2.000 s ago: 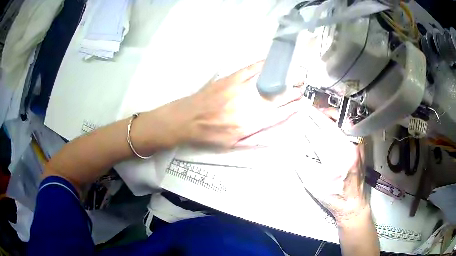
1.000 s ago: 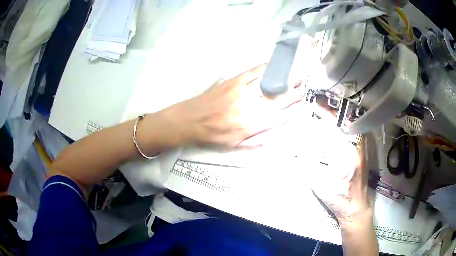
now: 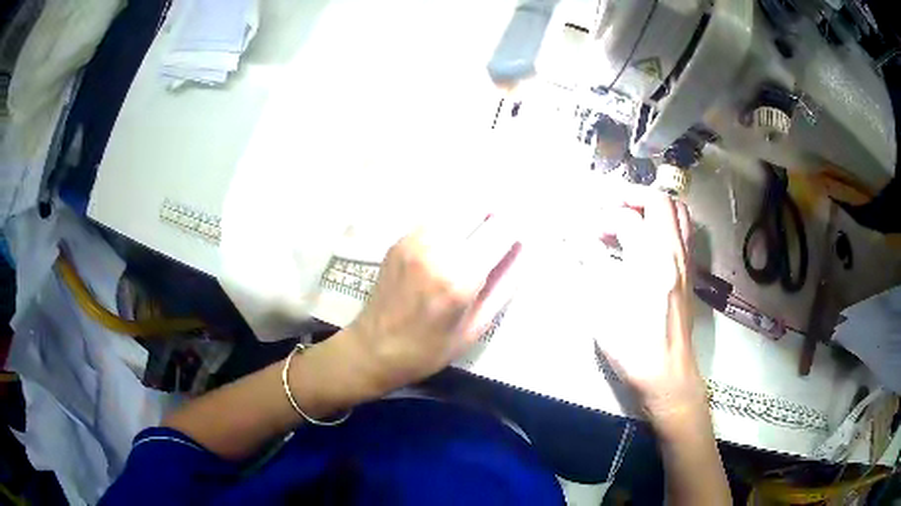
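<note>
A white fabric piece point(image 3: 286, 217) lies on the table, washed out by glare toward the needle. The sewing machine head point(image 3: 682, 59) is at the upper right, with its presser foot area point(image 3: 608, 138) in bright light. My left hand point(image 3: 425, 296) is on the near side of the cloth, left of the needle, fingers bent toward the right. My right hand point(image 3: 647, 306) is below the machine head, its fingers blown out by the light. Whether either hand grips the cloth is hidden by glare.
Black-handled scissors point(image 3: 776, 232) lie right of the needle. Snips point(image 3: 743, 311) and a thin brown stick point(image 3: 815, 326) lie nearby. The grey lamp point(image 3: 522, 42) is left of the head. A stack of small white pieces point(image 3: 207, 44) is upper left. Ruler markings point(image 3: 771, 407) run along the table front.
My left hand has moved back toward the table's front edge, away from the needle, its fingers more bent. My right hand has shifted slightly. The machine and lamp appear higher in the view.
</note>
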